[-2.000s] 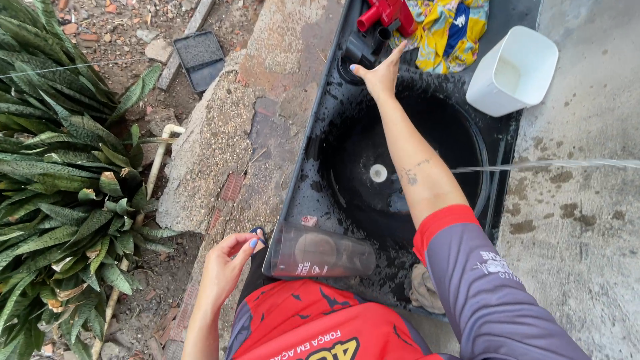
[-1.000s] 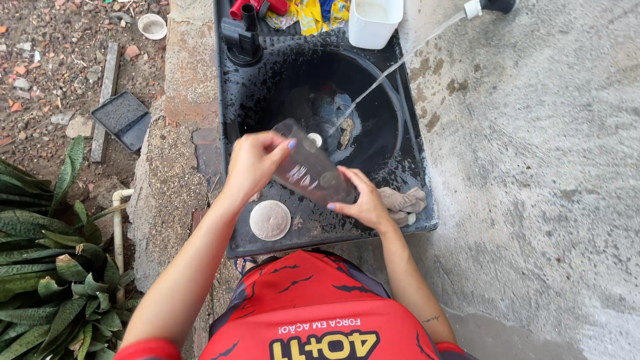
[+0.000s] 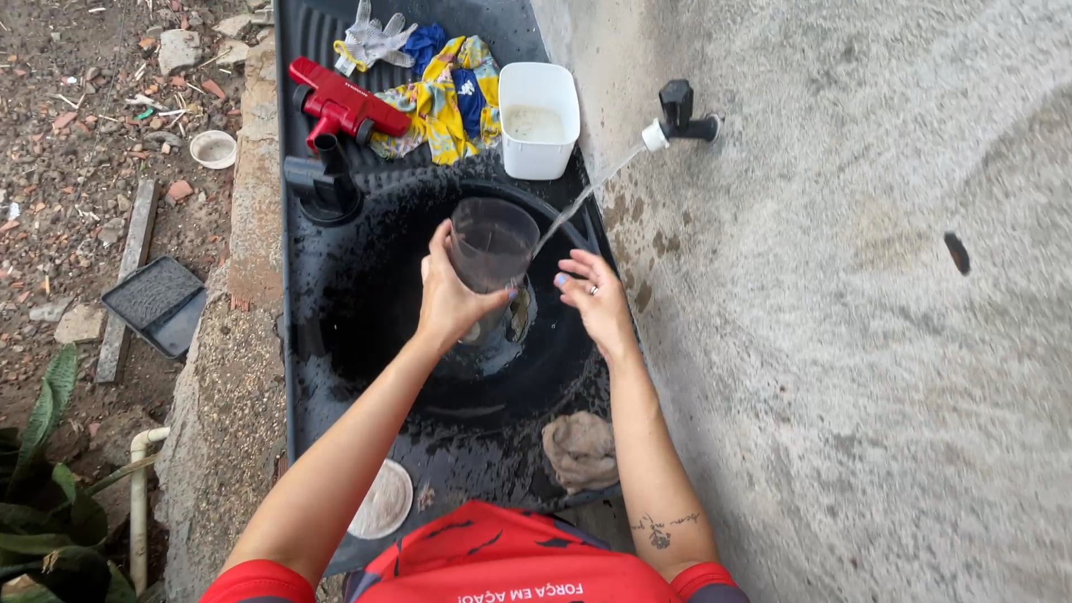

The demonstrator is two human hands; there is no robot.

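Note:
My left hand (image 3: pixel 456 293) grips a clear, smoky plastic canister (image 3: pixel 494 243) over the round basin of a black plastic sink (image 3: pixel 310 435). Just right of the canister, my right hand (image 3: pixel 593 301) is held with bent, parted fingers and nothing in it. Water runs from the wall tap (image 3: pixel 682 121) down to the canister's right side. Some water and a pale scrap lie in the basin bottom, partly hidden by the canister. A crumpled beige cloth (image 3: pixel 579 452) lies on the sink's near right corner, and a pale round disc (image 3: pixel 383 500) lies near my left forearm.
Behind the basin are a red plastic appliance part (image 3: pixel 352 100), a black plastic part (image 3: pixel 325 184), a yellow patterned cloth (image 3: pixel 452 100), a knit glove (image 3: pixel 373 38) and a white tub (image 3: pixel 538 126) holding cloudy liquid. A concrete wall (image 3: pixel 804 293) borders the right; a rough ledge (image 3: pixel 222 402) borders the left.
The canister, held in both hands a second ago, is now in my left hand alone, farther over the basin. My right hand has let go of it.

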